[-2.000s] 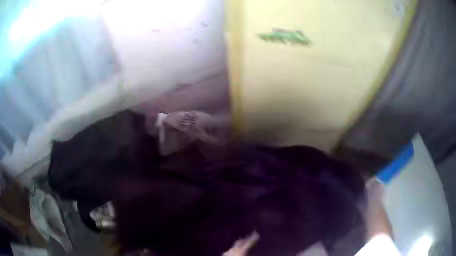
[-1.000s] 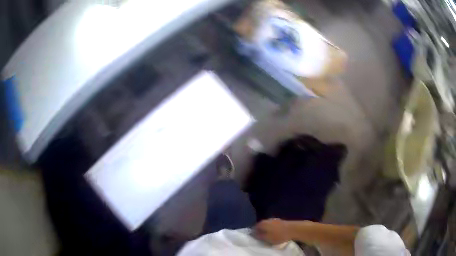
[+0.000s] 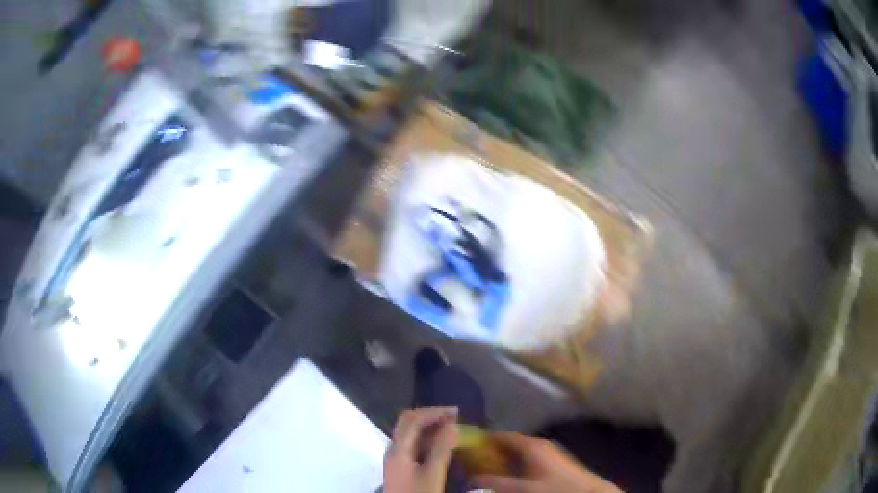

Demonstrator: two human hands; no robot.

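My right hand (image 3: 539,464) is at the bottom centre, closed around a brown-gold thread cone (image 3: 489,453) with a yellow-green tip. My left hand (image 3: 420,449) is beside the tip with its fingers curled; blur hides whether it grips the cone or a thread. A dark cloth (image 3: 616,448) shows behind and to the right of my right hand, low in the picture.
A white sewing table (image 3: 168,221) with scattered small bits curves along the left. A white stool (image 3: 289,438) is at the bottom left. Ahead, a brown box (image 3: 510,144) holds a white bag with blue print. A yellowish bin (image 3: 818,385) is at the right edge.
The view has swung from the wall and dark garment to the stool and floor, then further along. Both hands are now together at the cone; a second ago only one hand showed.
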